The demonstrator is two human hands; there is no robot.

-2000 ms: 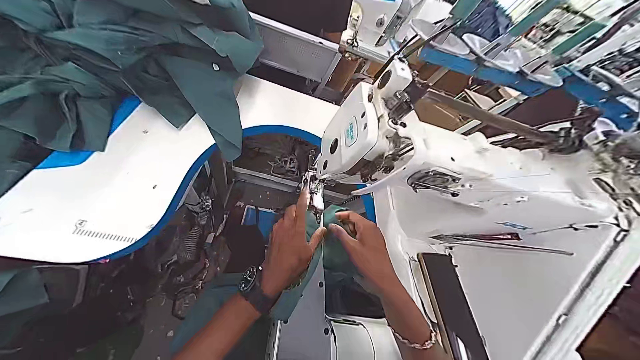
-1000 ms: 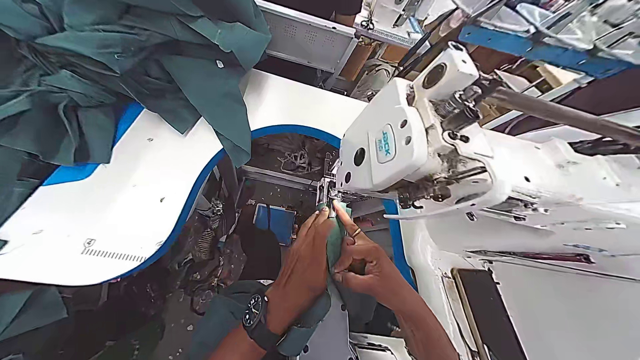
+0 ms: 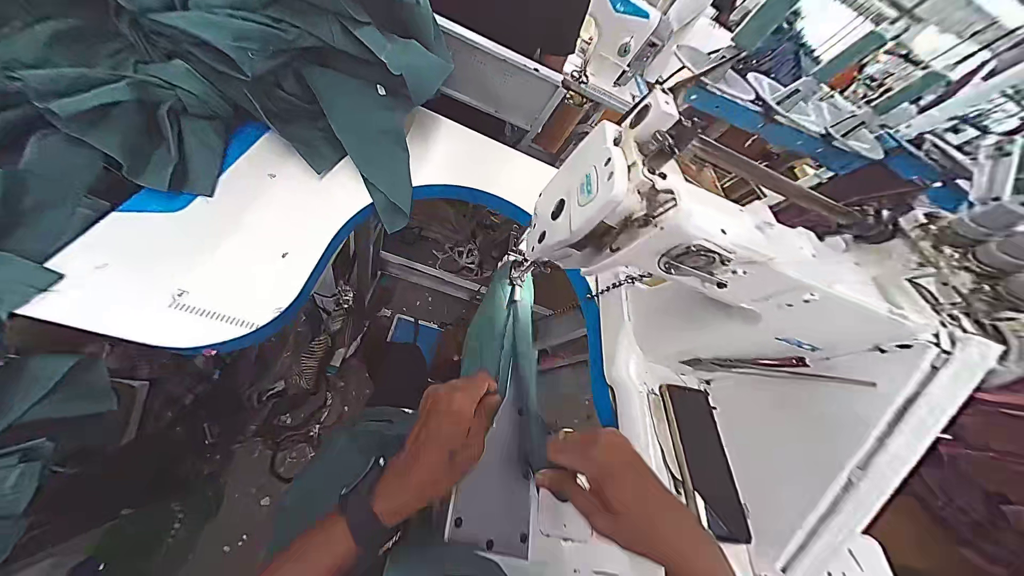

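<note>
A white industrial sewing machine [image 3: 588,192] stands over a narrow arm bed, its presser foot [image 3: 518,272] resting at the upper end of a green fabric piece [image 3: 490,328]. The fabric runs from the foot down toward me along the bed [image 3: 490,512]. My left hand [image 3: 448,444], with a dark watch on its wrist, grips the fabric's left edge in closed fingers. On the other side my right hand [image 3: 612,488] pinches the fabric's right edge between thumb and fingers, lower than the foot.
A heap of dark green cloth [image 3: 176,96] lies on the white, blue-edged table [image 3: 200,256] at the left. Tweezers [image 3: 752,364] and a dark flat object [image 3: 704,464] lie on the machine's base at the right. Another sewing machine [image 3: 620,40] stands behind.
Both hands have moved back from the presser foot toward me and are now farther apart. A longer stretch of fabric shows between foot and hands. The view has shifted.
</note>
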